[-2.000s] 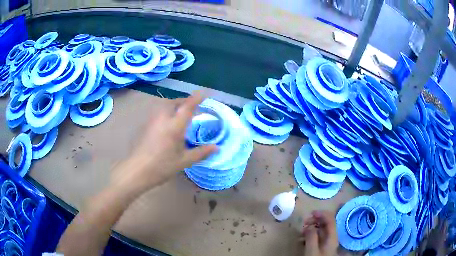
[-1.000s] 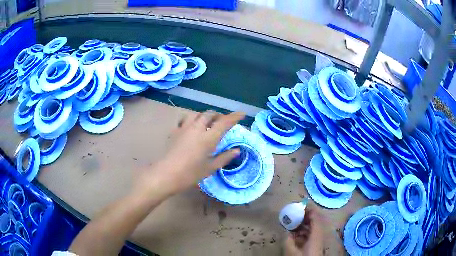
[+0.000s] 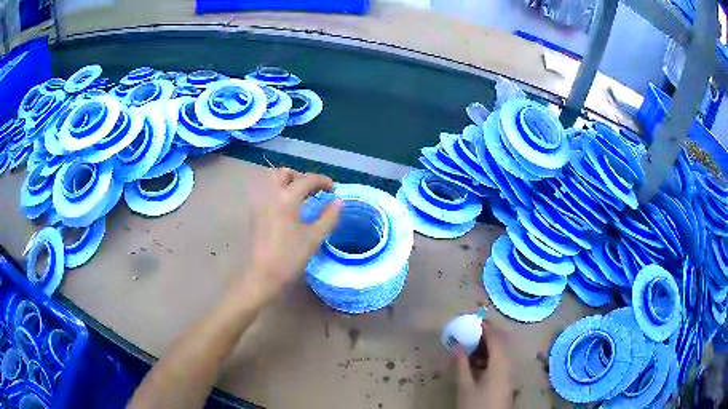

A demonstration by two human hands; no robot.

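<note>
A stack of pleated ring discs stands mid-table, with its open centre and raised collar facing up. My left hand is at the left of its top, fingers curled and blurred. Something blue shows between thumb and fingers; whether it is gripped is unclear. My right hand is at the lower right, its fingers closed round the white glue bottle, whose teal tip points up and right, just above the board.
A heap of loose discs lies at the left and a larger, dense heap at the right. A blue crate with rings is at lower left. A dark green conveyor runs behind, with metal uprights at right.
My right hand was beside the bottle and has taken hold of it. My left hand has moved from over the top disc's opening to the stack's left side. The top disc now sits level.
</note>
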